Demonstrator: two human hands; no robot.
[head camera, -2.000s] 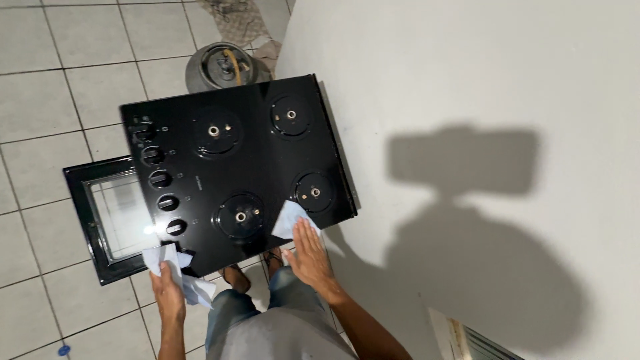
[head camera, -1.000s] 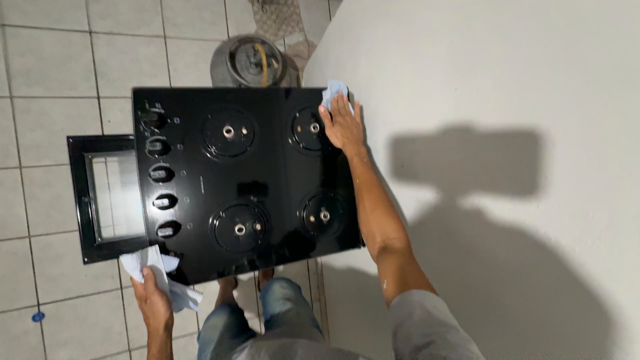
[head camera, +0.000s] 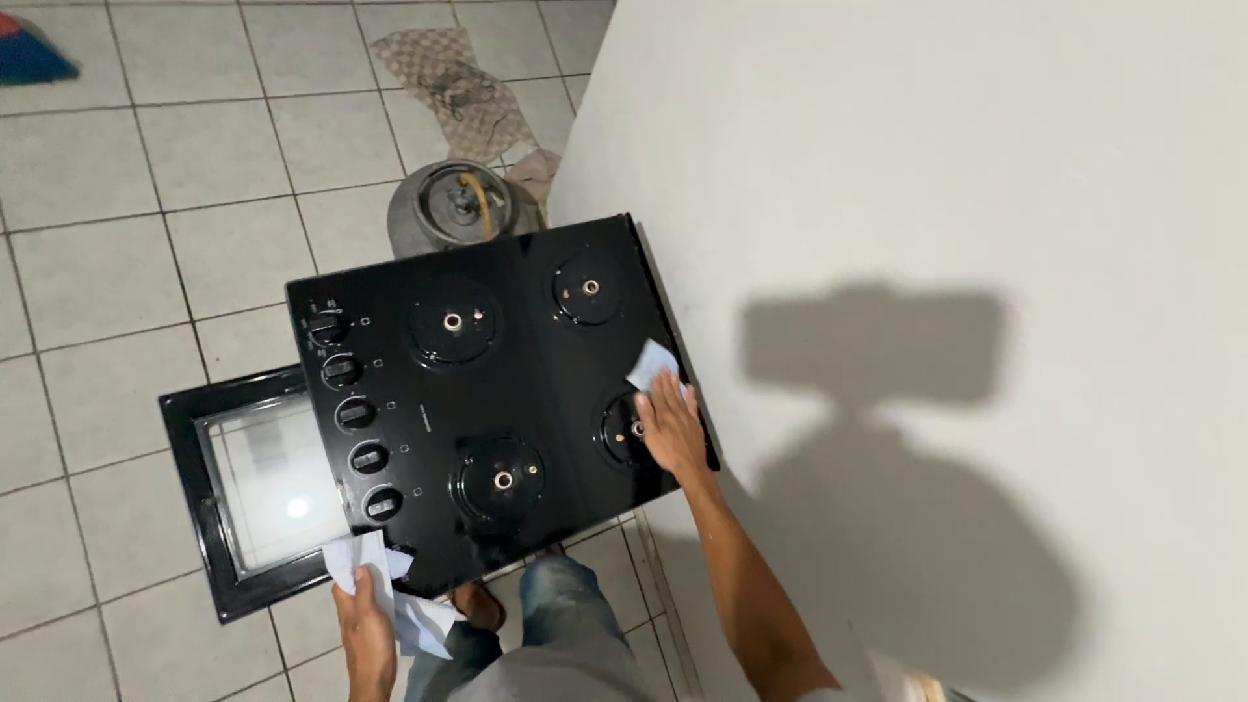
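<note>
A black gas stove (head camera: 531, 390) stands against the wall, its bare burner seats showing and a column of control knobs (head camera: 356, 413) along its left side. Flat near the stove's rear edge, my right hand (head camera: 673, 424) presses a light blue cloth (head camera: 653, 365) on the black top, above the lower right burner seat. My left hand (head camera: 366, 624) grips a crumpled white and pale blue cloth (head camera: 419, 622) at the stove's lower left corner. The oven door (head camera: 234, 587), with a glass panel, is lowered to the left.
A gas cylinder (head camera: 450, 207) with a yellow hose stands behind the stove's upper side. Beyond it a checkered cloth (head camera: 458, 93) lies on the tiled floor (head camera: 88, 283). The white wall (head camera: 877, 166) bounds the right side. A blue and red object (head camera: 29, 54) shows at the top left.
My right hand has moved with its cloth from the upper right burner, one second ago, down toward the lower right burner. My left hand still holds its cloth by the lower left corner.
</note>
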